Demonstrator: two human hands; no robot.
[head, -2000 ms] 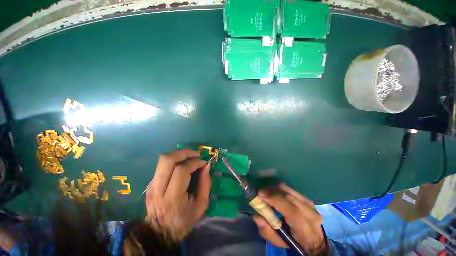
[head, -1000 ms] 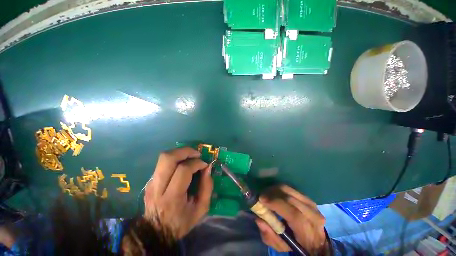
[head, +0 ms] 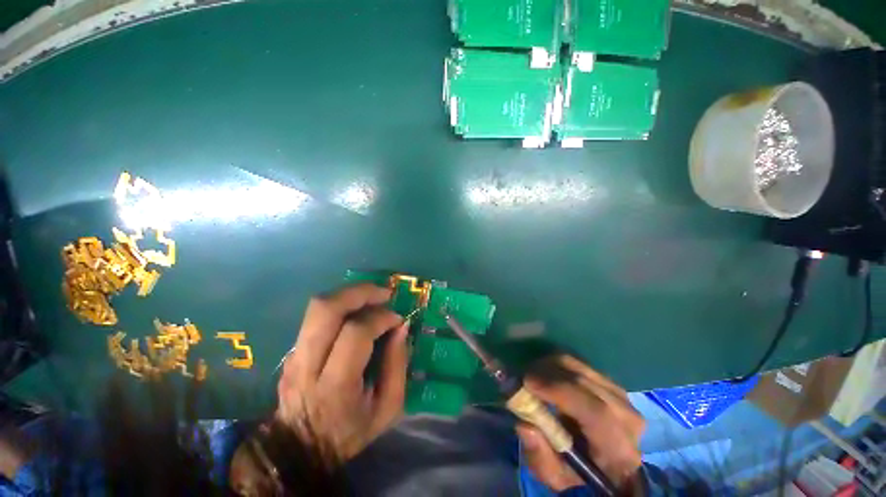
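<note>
The green PCB panel (head: 452, 357) lies near the bench's front edge, its left part hidden under my left hand. An orange flex circuit (head: 411, 283) lies at the panel's top centre. My left hand (head: 345, 374) rests over the panel and pinches the thin solder wire (head: 413, 316) between thumb and fingertips, its end just below the flex circuit. My right hand (head: 583, 422) holds the soldering iron (head: 539, 417) by its tan grip. The iron's tip is over the upper right board, a little right of the flex circuit and apart from the wire.
Loose flex circuits (head: 102, 277) lie in heaps at the left. Stacked PCB panels (head: 505, 94) stand at the far side. A translucent cup (head: 724, 150) with silvery bits stands right, by a black box (head: 855, 155) with cables. A blue plastic item (head: 701, 400) and cardboard box (head: 801, 388) are below the bench.
The soldering iron and my right hand have moved right, taking the tip away from the flex circuit. My left hand has stayed nearly still. The view has shifted slightly.
</note>
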